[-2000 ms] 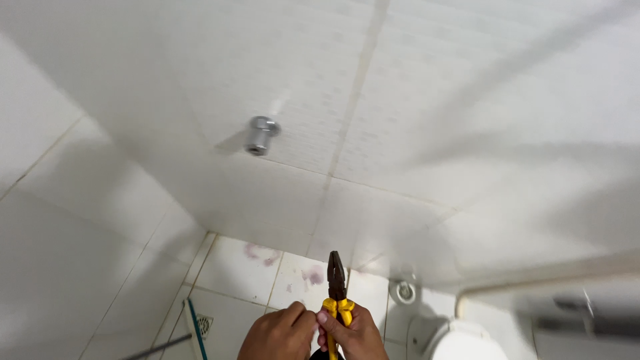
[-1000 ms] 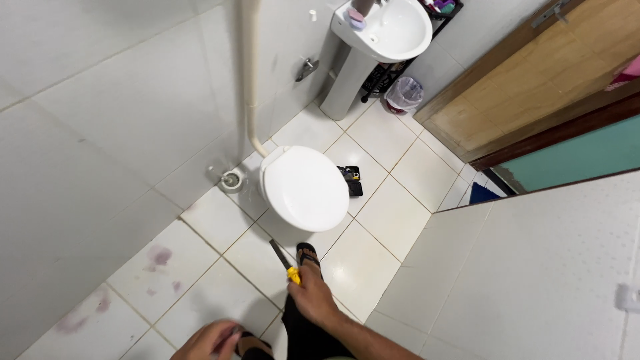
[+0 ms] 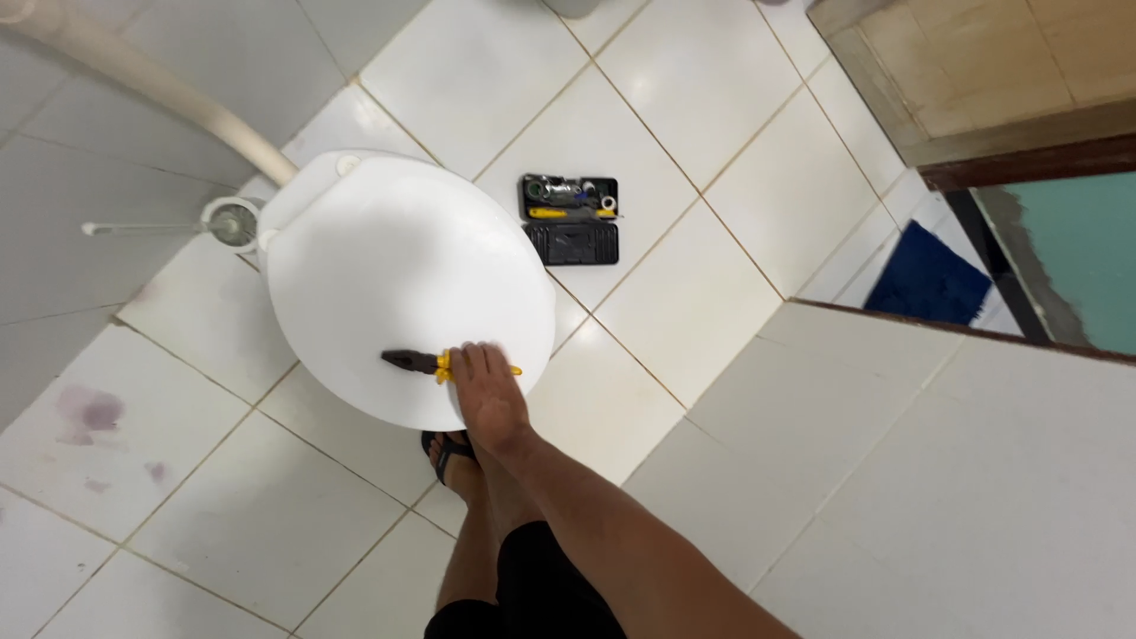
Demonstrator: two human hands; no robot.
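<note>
Yellow-handled combination pliers (image 3: 413,361) lie across the front part of the white toilet lid (image 3: 399,257), jaws pointing left. Over their handles is my right hand (image 3: 486,386), palm down with the fingers stretched out; whether it still grips them cannot be told. A handle end shows beyond the fingers. My left hand is out of the picture. On the floor beyond the toilet, a small black toolbox (image 3: 568,244) lies with its lid folded back. It holds a yellow-handled tool (image 3: 548,213), a roll of white tape (image 3: 608,203) and small fittings.
A toilet brush in its round holder (image 3: 232,224) stands left of the toilet, near the wall. A cream pipe (image 3: 222,124) runs down to the toilet's back. At the right are a wooden door (image 3: 976,71), a dark blue mat (image 3: 927,280) and a low tiled wall (image 3: 958,497).
The pliers were in my hands, then in my right hand over the floor; now they rest on the toilet lid. My left hand has left the view. The view has swung towards the toilet.
</note>
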